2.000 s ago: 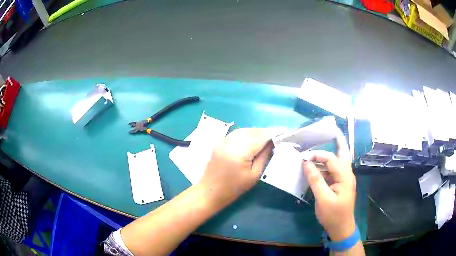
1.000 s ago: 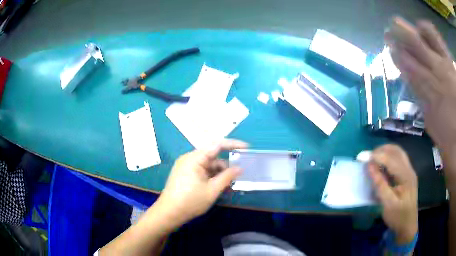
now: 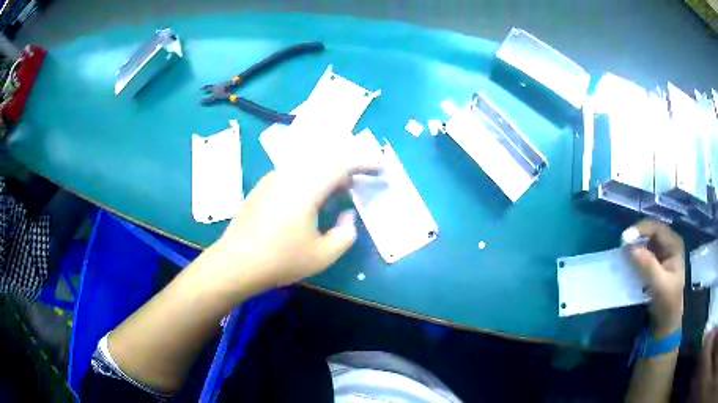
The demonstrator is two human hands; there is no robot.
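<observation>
My left hand (image 3: 287, 216) is over the mat with thumb and index finger apart. Its fingertips are at the left edge of a white sheet with small holes (image 3: 397, 208), which lies on the mat. My right hand (image 3: 660, 264), at the lower right, grips another white sheet (image 3: 594, 282) by its right end; a white cap shows on a fingertip. More white sheets (image 3: 334, 102) lie overlapped beyond my left hand, partly hidden by it. A narrow white sheet (image 3: 218, 175) lies to the left. Open diagonal cutters (image 3: 236, 90) lie with one handle against the overlapped sheets.
A metal housing (image 3: 497, 149) lies at mid right, with small white pads (image 3: 414, 127) beside it. Another housing (image 3: 543, 67) is behind it, rows (image 3: 630, 146) stand at right, one (image 3: 148, 63) at far left. A blue bin (image 3: 118, 275) is below the bench edge. Another person's hand (image 3: 708, 366) shows lower right.
The sheet by my left hand now lies at a slant, farther up the mat. My right hand has moved right with its sheet. The other person's arm has left the housing rows. The view has shifted.
</observation>
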